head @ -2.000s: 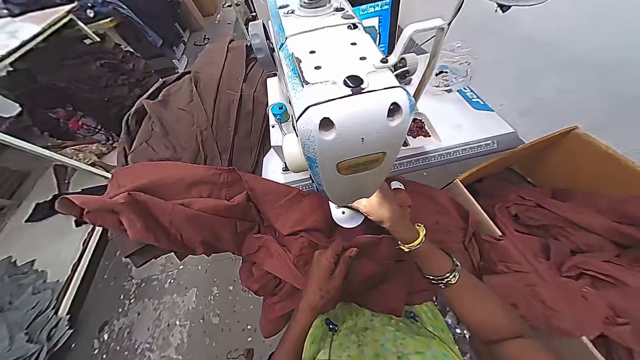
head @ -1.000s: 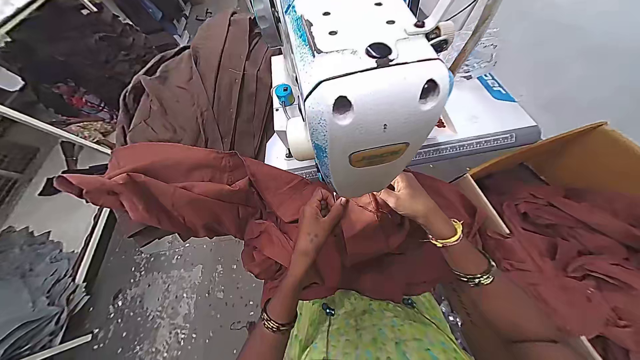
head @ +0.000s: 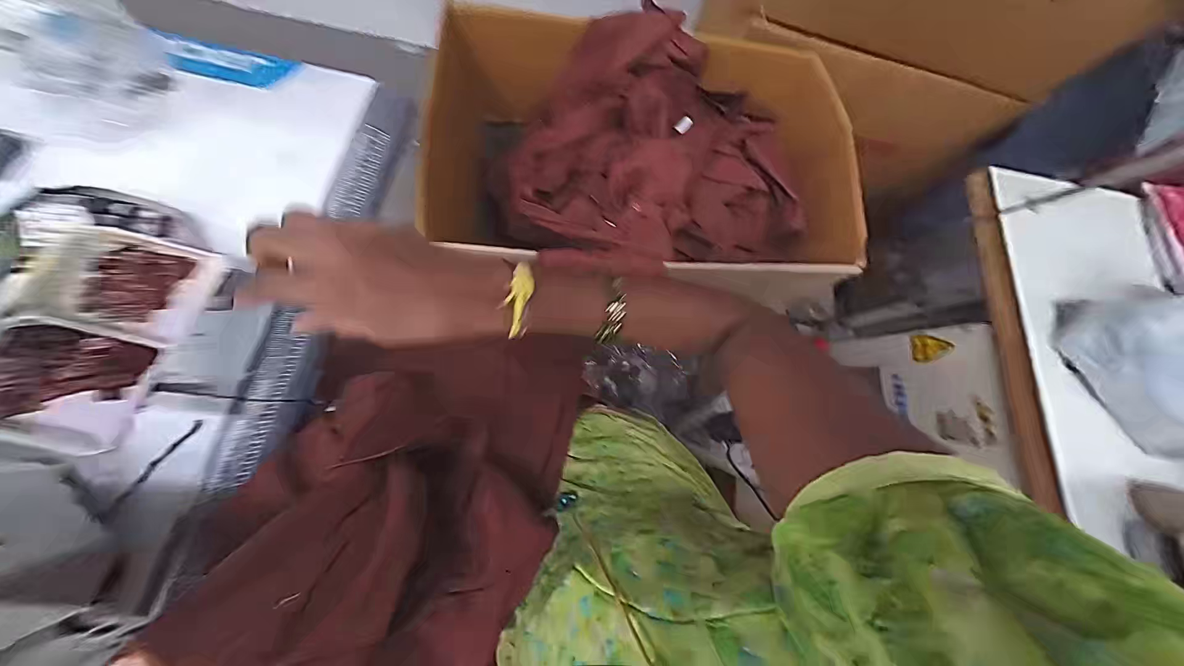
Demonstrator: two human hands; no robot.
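Note:
My right hand (head: 347,277), blurred, reaches left over the edge of the white sewing machine bed (head: 351,166). It wears a ring, a yellow band and bangles; whether its fingers hold anything is unclear. Beside its fingertips stands a white divided container (head: 176,347) with small dark red pieces (head: 139,282) in it. Maroon cloth (head: 398,518) hangs below the right wrist and spreads to the lower left over my lap. A sliver of skin at the bottom left edge, by the cloth, seems to be my left hand (head: 134,659); the rest is out of view.
A cardboard box (head: 842,176) with crumpled maroon cloth (head: 638,166) inside stands beyond my right forearm. More cardboard (head: 925,74) is behind it. At the right is a white board with a wooden edge (head: 1017,342). Clear plastic (head: 88,65) lies on the machine bed.
The view has swung far to the right, and the machine head has left it. My right hand has come away from the cloth near the needle area, where both hands were before.

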